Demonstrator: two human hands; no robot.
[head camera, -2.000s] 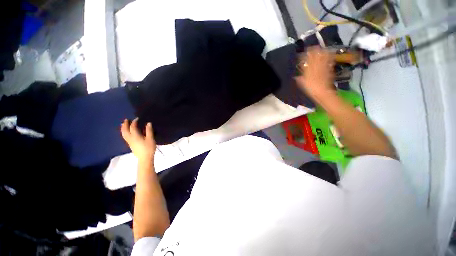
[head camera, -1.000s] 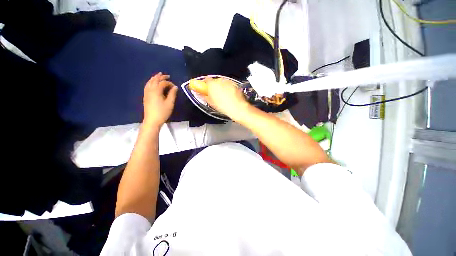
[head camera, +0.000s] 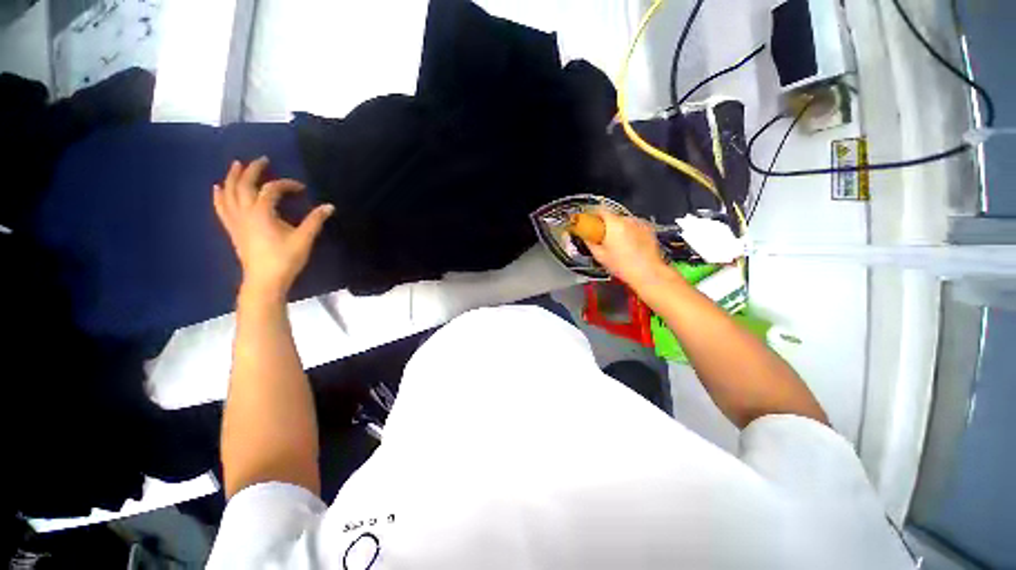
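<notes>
My right hand (head camera: 626, 247) is closed round the orange handle of the steam iron (head camera: 563, 228). The iron's pointed metal front faces left, at the right end of the black garment piece (head camera: 446, 167). The garment lies spread over the navy board (head camera: 167, 212), with part of it reaching up over the white surface behind. My left hand (head camera: 267, 223) is over the navy board at the garment's left edge, fingers apart and curved, holding nothing. The iron's underside is hidden.
A heap of black garments (head camera: 67, 423) is at the left. White padding (head camera: 435, 301) runs along the board's near edge. A green container (head camera: 696, 323) and a red crate (head camera: 618, 312) are below the iron. A yellow tube (head camera: 657, 145), black cables and a white hose (head camera: 869, 258) hang at the right.
Over the last second the iron has moved right in my right hand, from the garment's left part to its right end. My left hand has moved left and its fingers have spread.
</notes>
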